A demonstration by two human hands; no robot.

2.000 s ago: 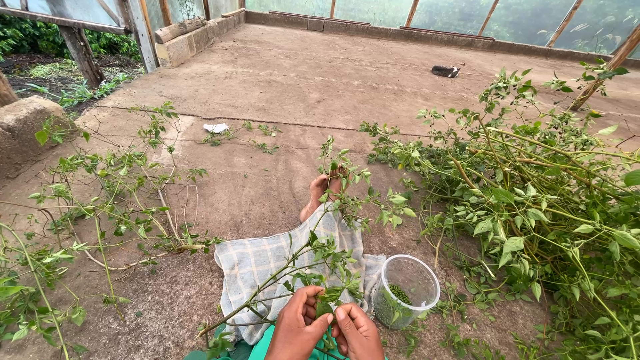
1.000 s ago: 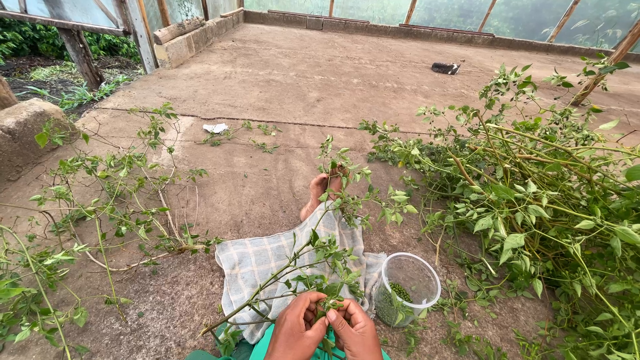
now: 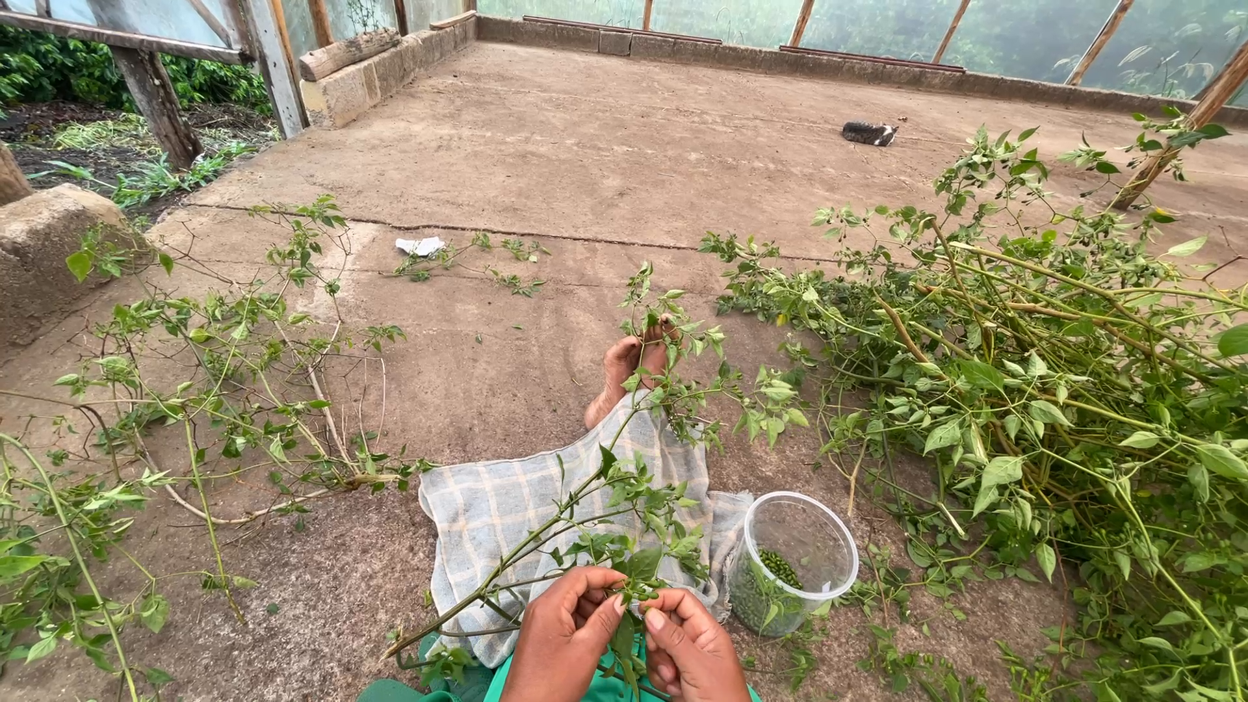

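Note:
A cut leafy branch [image 3: 526, 548] lies across my lap over a checked cloth [image 3: 487, 507], its upper twigs reaching past my bare feet. My left hand [image 3: 567, 634] pinches a leafy twig of it between thumb and fingers. Close beside it, my right hand [image 3: 690, 648] has its thumb and fingertips at the same leafy cluster; what lies between those fingertips is too small to tell. To the right of the cloth a clear plastic tub [image 3: 795, 556] holds small green berry-like fruits [image 3: 780, 568] at its bottom.
A large heap of leafy branches [image 3: 1053, 390] fills the right side. Thinner, sparser branches [image 3: 244, 390] lie at the left. Farther off on the concrete floor are a white scrap [image 3: 419, 247] and a dark object [image 3: 869, 133]. A low block wall [image 3: 829, 63] edges the floor.
Both hands have shifted slightly at the leafy cluster, and the twigs near them have moved a little. The tub and the heaps stay where they were.

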